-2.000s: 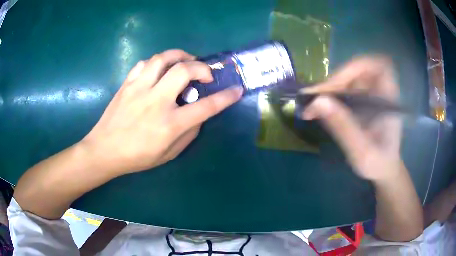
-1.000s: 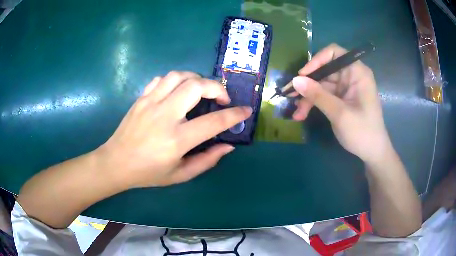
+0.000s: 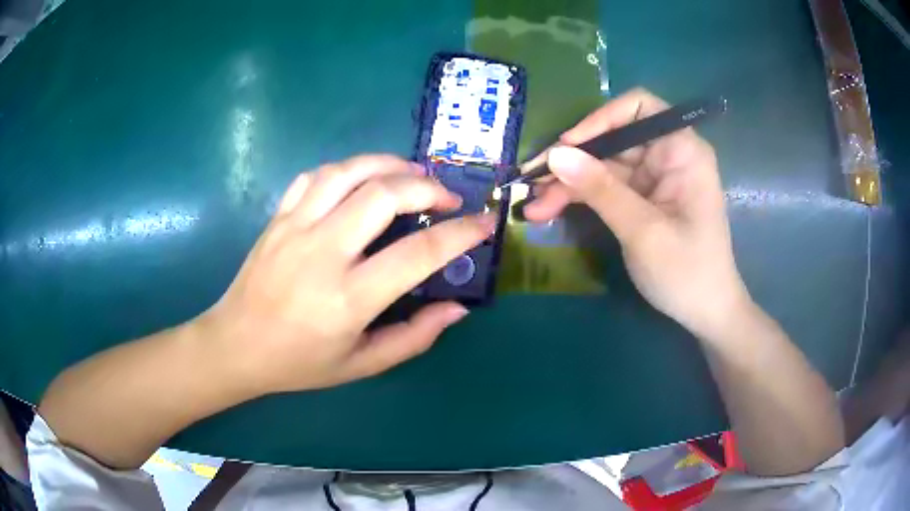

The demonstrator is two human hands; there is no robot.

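The opened phone body (image 3: 461,269) lies upright on the green mat in front of me. Its white circuit board (image 3: 473,110) with blue patches is at the far end, and a round spot shows at the near end. My left hand (image 3: 334,264) holds the phone from the left, fingertips over its dark middle. My right hand (image 3: 649,200) holds black tweezers (image 3: 649,130) like a pen. Their tips are at the phone's right edge, beside my left index fingertip. A small pale spot shows at the tips; I cannot tell whether it is a held piece.
A yellow-green film strip (image 3: 559,269) lies partly under the phone and my right hand. A copper-brown strip (image 3: 846,95) with an orange end lies at the far right. A red object (image 3: 679,491) shows below the mat's near edge, and part of another person's arm at the right edge.
The phone turned from slanted to upright, then shifted slightly left and nearer. The tweezers moved from over the film strip to the phone's right edge.
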